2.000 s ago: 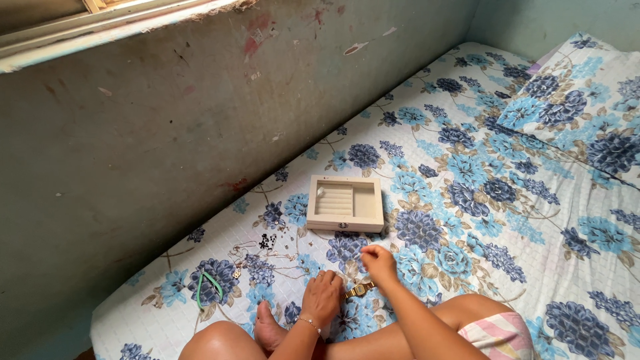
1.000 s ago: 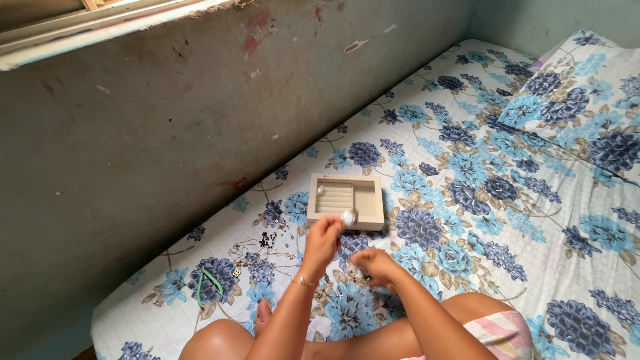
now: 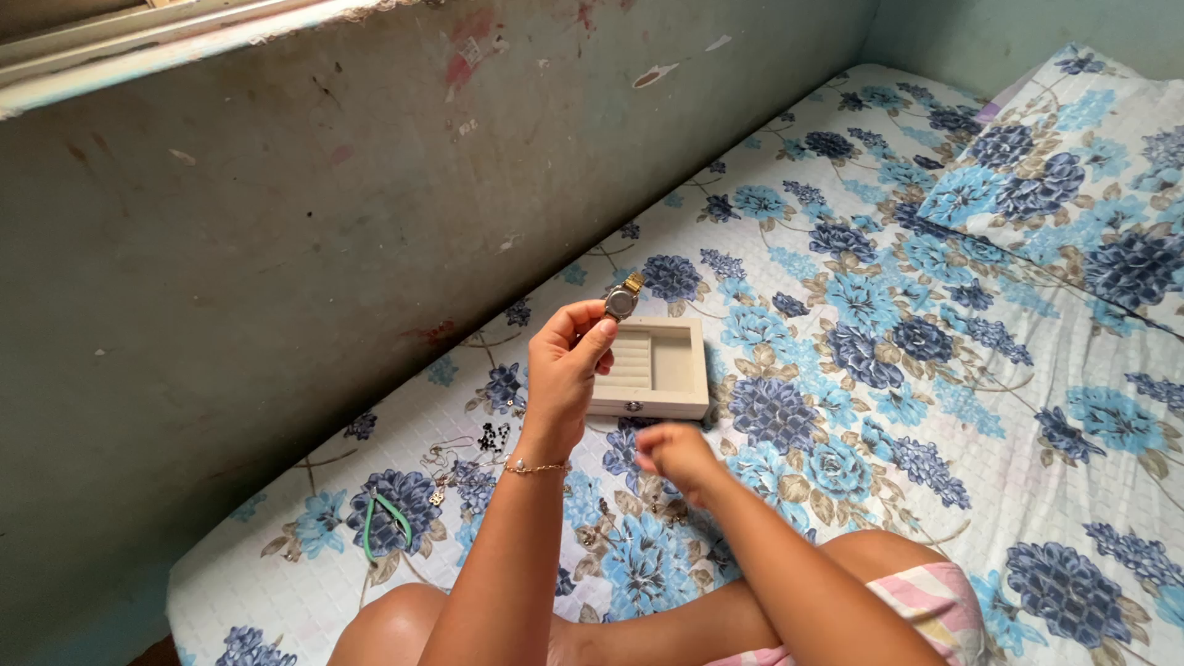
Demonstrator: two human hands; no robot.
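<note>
My left hand (image 3: 572,356), with a thin chain bracelet (image 3: 536,468) at its wrist, holds up a gold-tone wristwatch (image 3: 622,298) between thumb and fingers. The watch is in front of the far side of a cream jewelry box (image 3: 700,370). Through the box's top, ridged ring rows show at left and a plain compartment at right; my left hand hides part of it. Nearer me than the box is my right hand (image 3: 678,460), blurred, fingers partly curled, and nothing is seen in it. Whether the box's glazed lid is closed cannot be told.
Green-handled pliers (image 3: 388,518) lie on the floral bedsheet at left. Black beads (image 3: 494,437), thin chains and a small pendant (image 3: 437,497) lie beside them. A stained wall (image 3: 277,277) borders the bed at left. A pillow (image 3: 1064,185) is at the far right; my bent legs are in front.
Two seconds ago both hands were low on the sheet by a gold-tone watch. My left hand has since risen with the watch, and my right hand is separate from it.
</note>
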